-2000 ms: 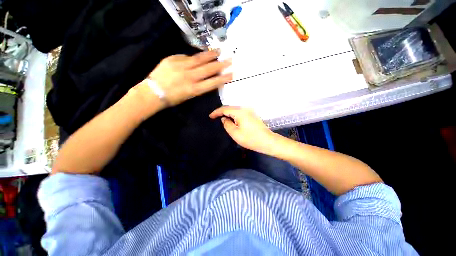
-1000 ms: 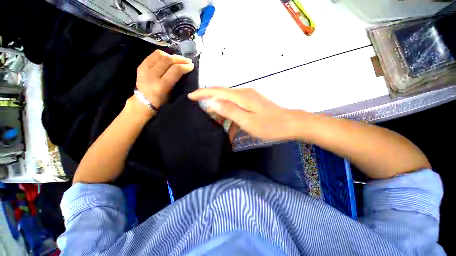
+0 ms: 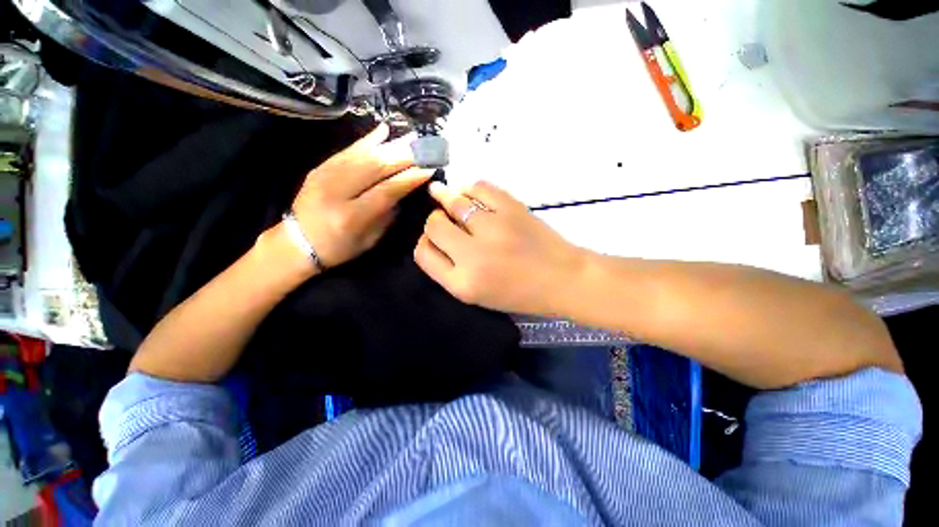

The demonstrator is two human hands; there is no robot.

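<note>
Black fabric (image 3: 196, 206) lies left of the needle area and drapes over the table's front edge onto the lap. My left hand (image 3: 355, 196) rests on it, with fingertips at the greyish presser foot block (image 3: 429, 151). My right hand (image 3: 494, 247), with a ring, is just right of it and pinches the fabric edge just below the foot. The fingertips of both hands are close together. The needle itself is hidden. The sewing machine head (image 3: 309, 51) stands above my hands.
Orange and yellow thread snips (image 3: 667, 72) lie on the white table top (image 3: 577, 154). A clear-covered dark case (image 3: 896, 196) sits at the right. A blue part (image 3: 486, 73) is beside the needle area. A ruler strip (image 3: 577, 334) runs along the front edge.
My right hand has moved up to the presser foot, close to my left hand. My left fingertips now reach beside the foot. The camera view has shifted, so the snips show whole again.
</note>
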